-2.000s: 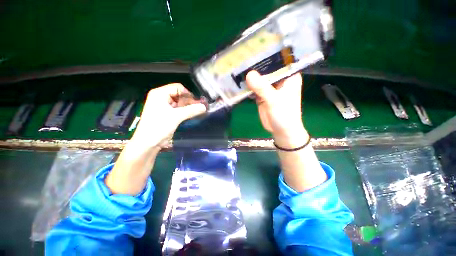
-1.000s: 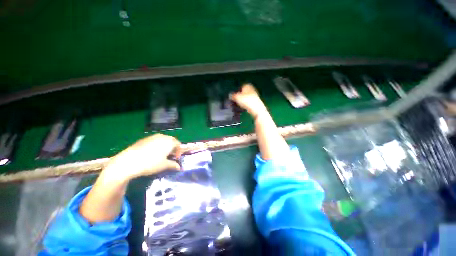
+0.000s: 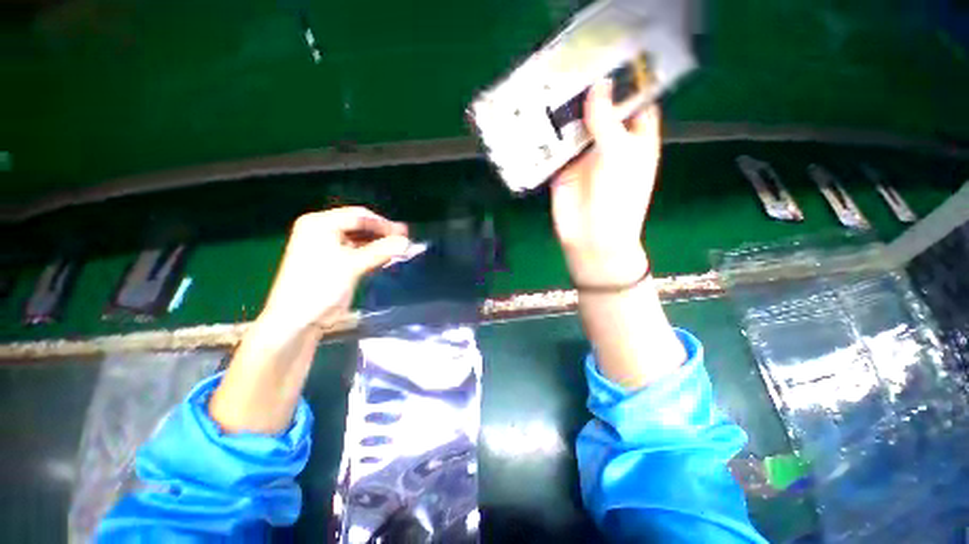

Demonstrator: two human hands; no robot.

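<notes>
My right hand [image 3: 611, 191] holds a phone frame assembly [image 3: 531, 122] tilted above the belt, its silvery back with a yellowish area, a black rectangle and an orange strip facing me. The unit is slightly blurred. My left hand [image 3: 345, 260] pinches the edge of a thin, dark see-through anti-static bag [image 3: 425, 282], which hangs over the belt's near edge. The bag and the unit are apart. The glossy stack of anti-static bags [image 3: 414, 436] lies on the ledge between my forearms.
Phone units lie on the green belt at the left [image 3: 149, 282] and right [image 3: 770, 189]. A crumpled clear plastic bag [image 3: 138, 414] lies on the left ledge. Clear blister trays [image 3: 850, 372] lie at the right, with a green spot [image 3: 786, 471] beside them. A worn edge strip [image 3: 531, 304] borders the belt.
My right hand has risen from the belt with a phone unit in it. My left hand has moved up from the stack with a thin bag pinched in its fingers. The view has shifted.
</notes>
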